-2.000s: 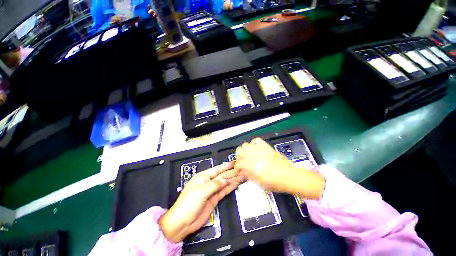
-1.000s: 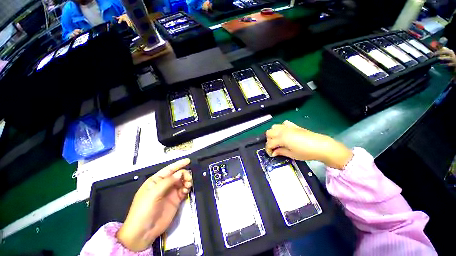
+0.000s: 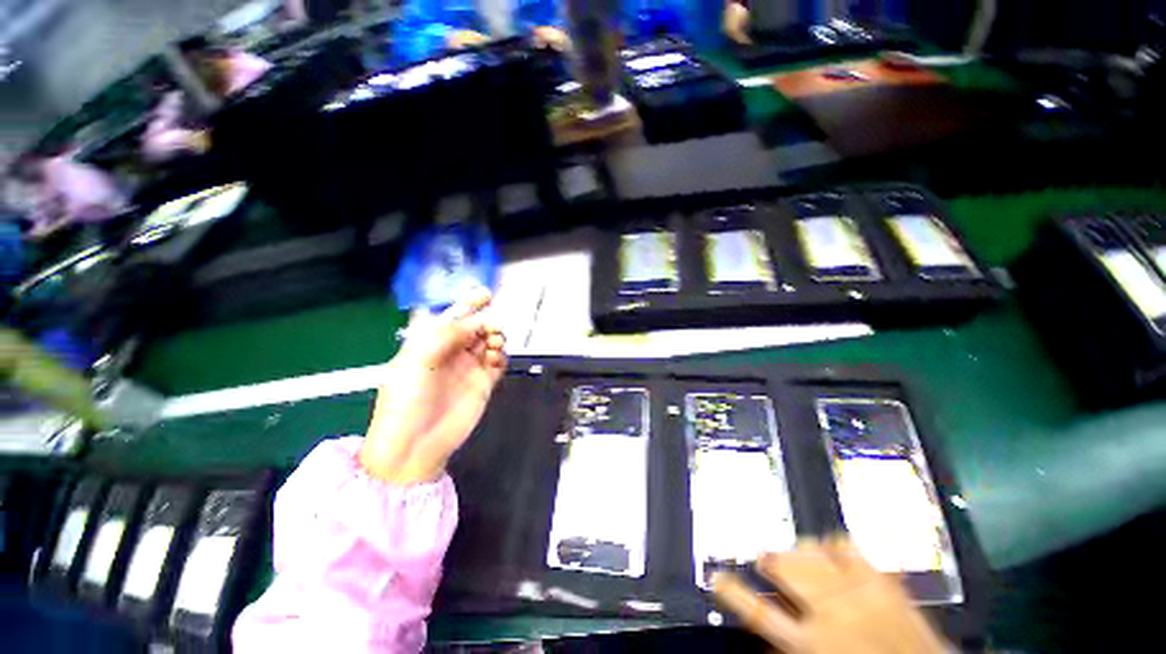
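Note:
A black tray (image 3: 489,492) lies in front of me with three phone bodies in its slots; its left slot shows plain black. The left phone body (image 3: 601,479) and the middle phone body (image 3: 739,479) show round openings at their far ends. My left hand (image 3: 439,383) is raised over the tray's left end, just in front of the blue bin (image 3: 444,265), fingers curled; I cannot tell if it holds anything. My right hand (image 3: 831,598), blurred and cut by the bottom edge, is over the near ends of the middle and right phone bodies (image 3: 891,498), fingers spread.
A far tray (image 3: 793,302) holds several phone bodies. Stacked trays (image 3: 1087,307) stand at the right, cut by the edge. Another tray with phones (image 3: 154,549) lies at the near left. White paper (image 3: 563,300) lies beside the bin. People in blue and pink smocks are beyond.
The view has turned left. My left hand has moved off the left phone body towards the blue bin. My right hand has moved from the right phone's camera end to the near side, its fingers now spread.

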